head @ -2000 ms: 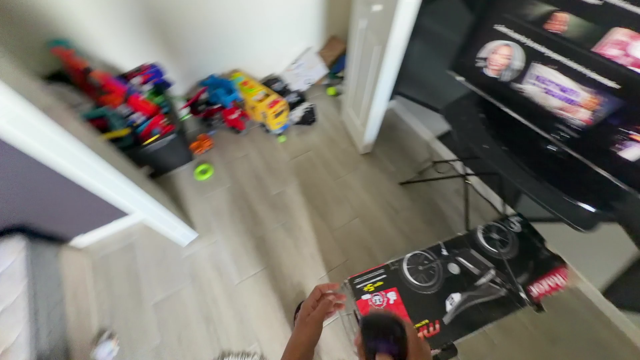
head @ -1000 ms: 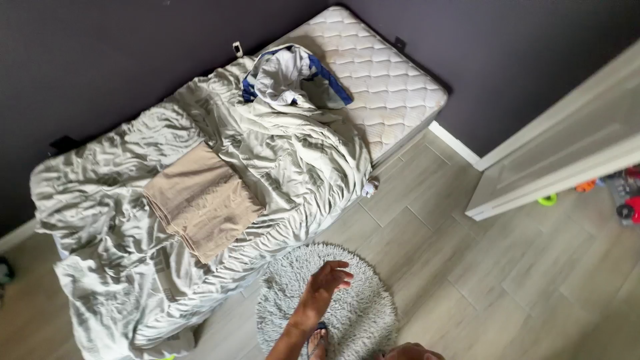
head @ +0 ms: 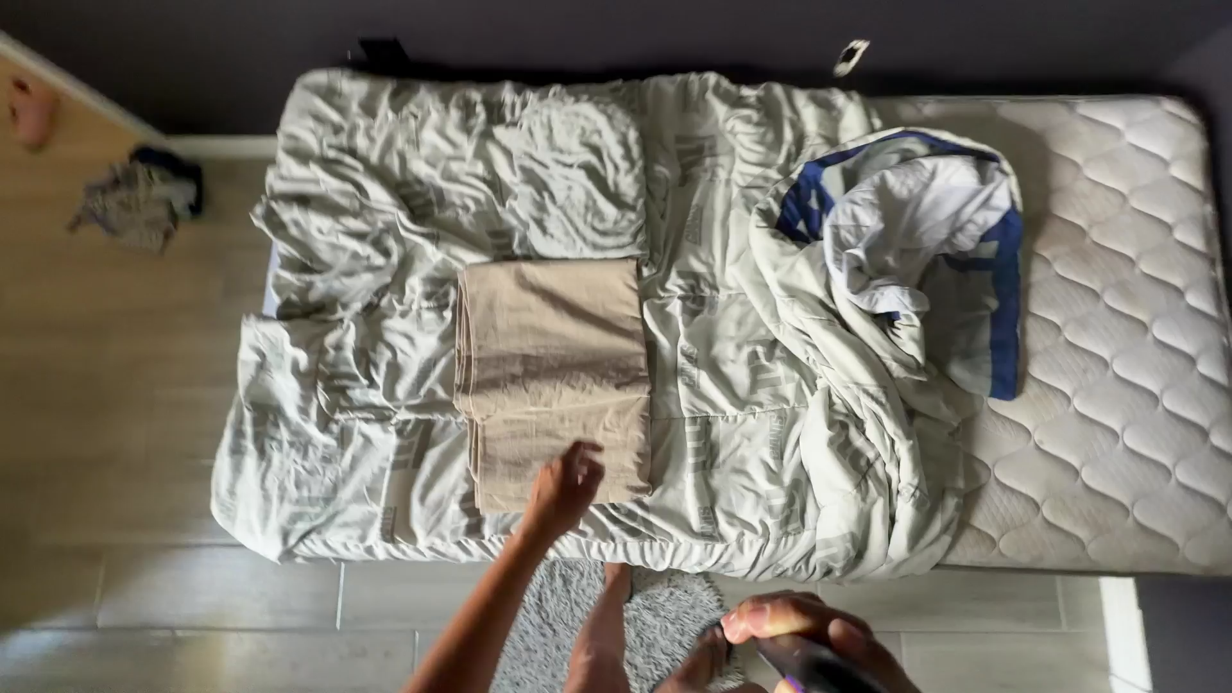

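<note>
My left hand (head: 566,486) is over the lower part of a folded beige cloth (head: 553,356), its fingers loosely curled and nothing seen in them; whether it touches the cloth I cannot tell. The cloth lies on a rumpled white and grey comforter (head: 731,366) spread across a bed. At the bottom edge, my right hand (head: 808,626) is closed around a dark handheld object (head: 818,664), partly cut off by the frame. A bundled white and blue cloth (head: 905,231) rests to the right on the comforter, beside the bare quilted mattress (head: 1126,337).
A shaggy grey round rug (head: 664,616) lies under my feet beside the bed. Crumpled clothing (head: 144,197) is on the floor at the far left. A dark wall (head: 616,38) runs behind the bed, with a wall outlet (head: 852,58) on it.
The view has swung from the toys and printed box to the bed. My left hand was above the rug a second ago and is now over the beige cloth.
</note>
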